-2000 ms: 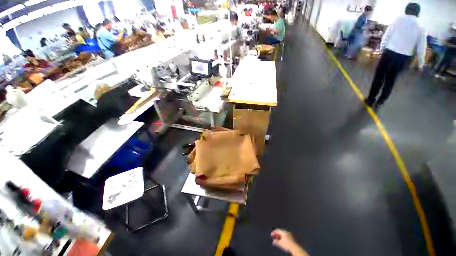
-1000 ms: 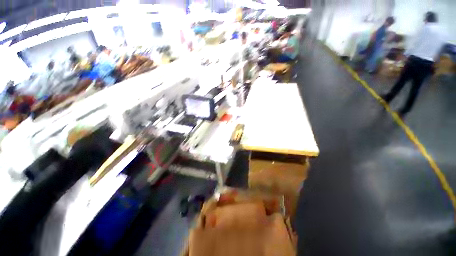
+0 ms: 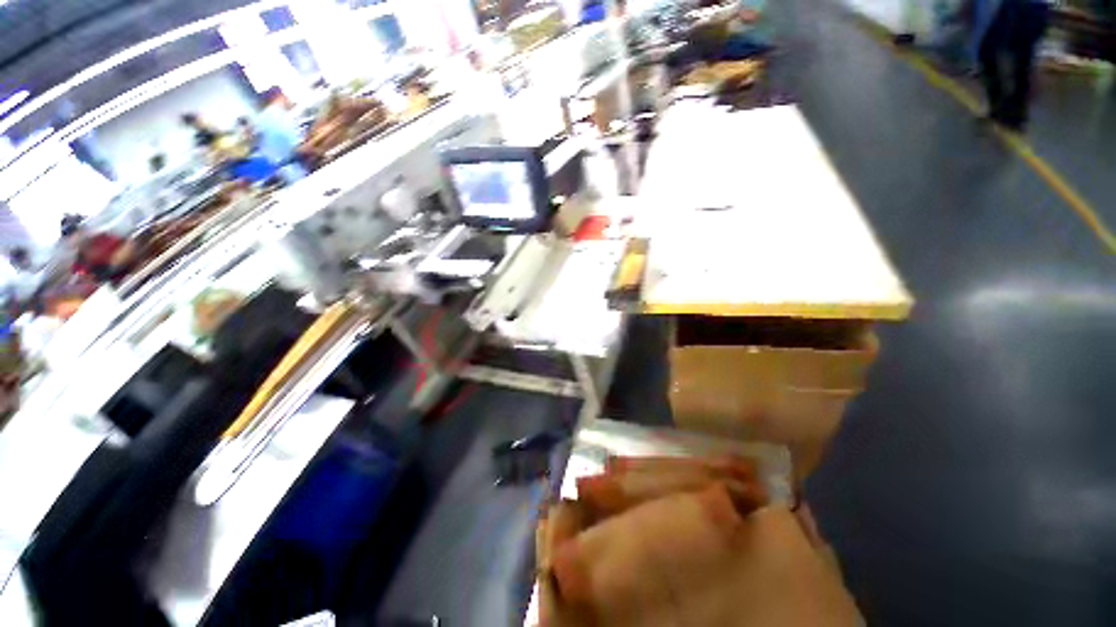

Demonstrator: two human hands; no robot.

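Observation:
A stack of brown bag pieces point(image 3: 685, 557) lies at the bottom centre, close in front of me and cut off by the lower edge. Its folded ends look blurred. A pale flat surface point(image 3: 759, 457) shows behind and left of the stack, perhaps a stool seat or a board. I cannot make out my left hand or my right hand. Whether anything holds the stack does not show.
A long white worktable point(image 3: 771, 208) stands ahead, with a cardboard box point(image 3: 765, 392) under its near end. A machine with a screen point(image 3: 496, 190) is to its left. A blue bin point(image 3: 331, 496) is lower left. A person point(image 3: 1013, 55) stands in the aisle at upper right.
The brown stack and the worktable appear nearer and larger. My hand, seen low in the oldest frame, has left the view. The person in the aisle is now at the top edge.

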